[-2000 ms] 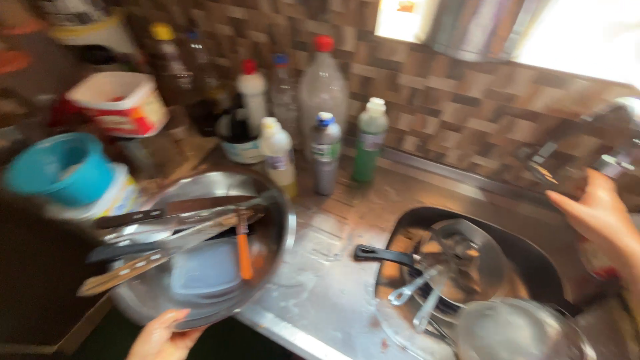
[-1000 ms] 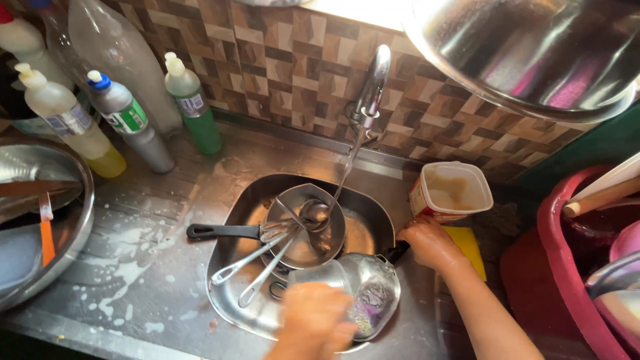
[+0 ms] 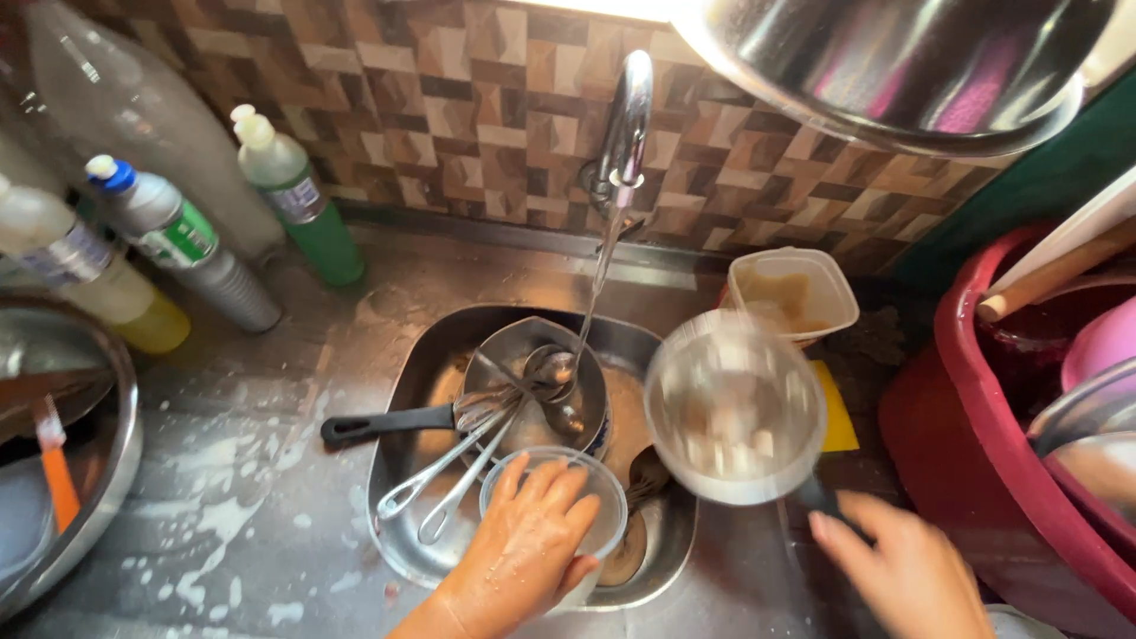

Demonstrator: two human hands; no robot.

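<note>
My left hand rests over a clear round plastic container at the sink's front edge; its fingertips are inside the rim. My right hand is blurred at the lower right, beside the dark handle end of a blurred round metal strainer or pan; whether it grips the handle is not clear. In the steel sink lies a small saucepan with a black handle, holding a ladle and other metal utensils. Water runs into it from the faucet.
Squeeze bottles stand at the back left. A steel basin with an orange-handled knife is at the left. A plastic tub and yellow sponge cloth lie right of the sink, near a red bucket of dishes.
The round metal vessel has moved from the sink's right side up to the right. My right hand has moved away from the plastic tub, toward the lower right.
</note>
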